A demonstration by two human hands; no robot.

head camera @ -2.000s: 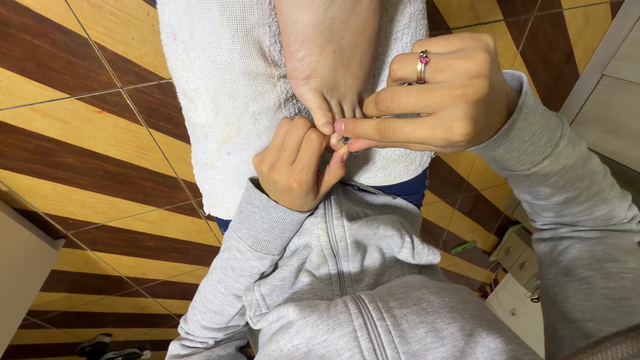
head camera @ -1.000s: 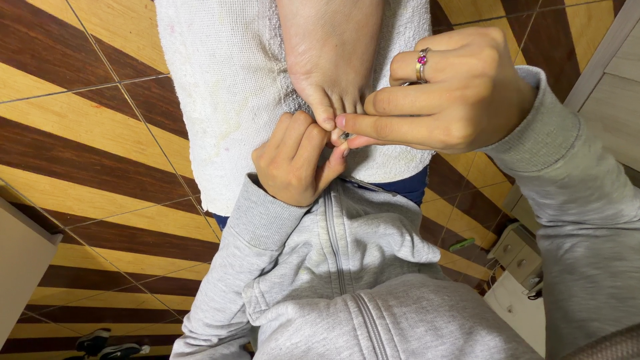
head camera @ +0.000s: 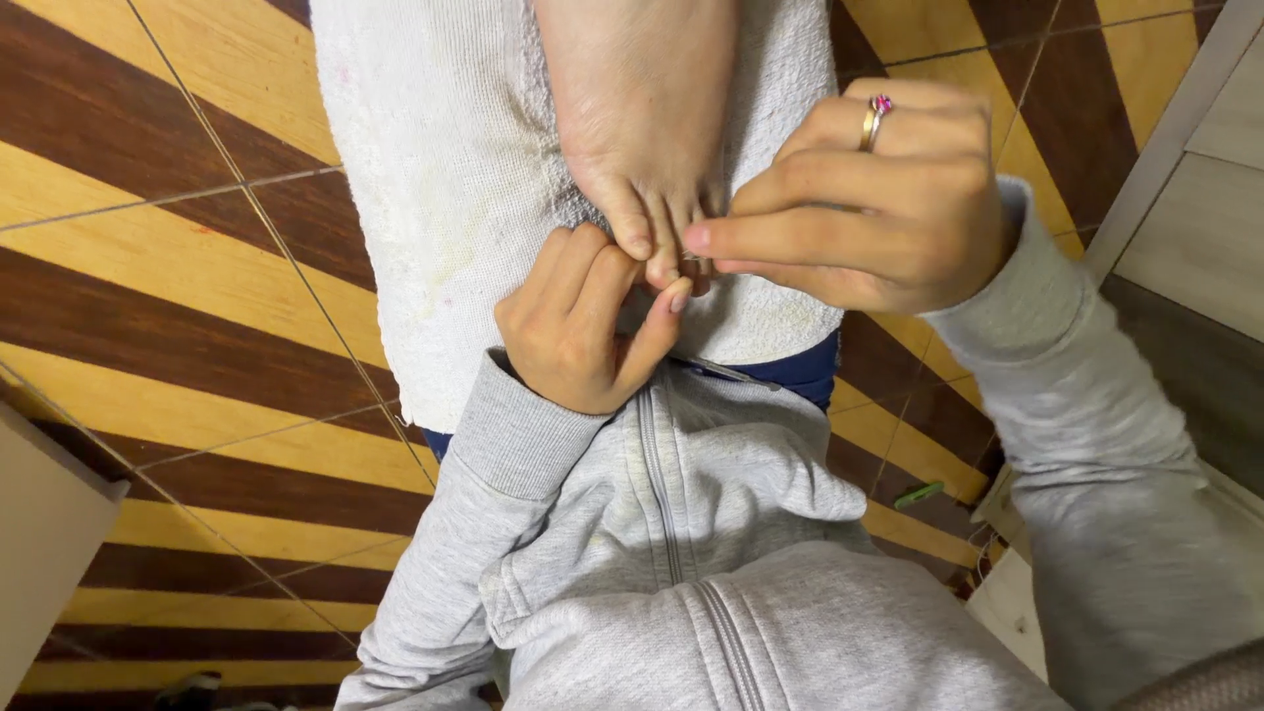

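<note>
Another person's bare foot [head camera: 647,109] rests on a white terry towel [head camera: 434,197] laid across my lap. My left hand [head camera: 592,321] grips a toe [head camera: 664,265] near the big toe, its thumb and bent fingers around the tip. From the right, my right hand [head camera: 869,202], with a ring [head camera: 873,120] on one finger, reaches to the smaller toes. Its index fingertip and thumb are pinched close to them. Something small and shiny shows at those fingertips, too small to name, and the fingers partly hide the smaller toes.
Striped brown and yellow floor tiles [head camera: 197,306] lie on both sides of my lap. At the lower left stands a pale furniture panel [head camera: 49,523], and at the right a light cabinet [head camera: 1200,217]. A small green object [head camera: 918,496] lies on the floor at the right.
My right hand has shifted slightly to the right, with its fingertips a little farther from my left thumb. My left hand stays at the toes.
</note>
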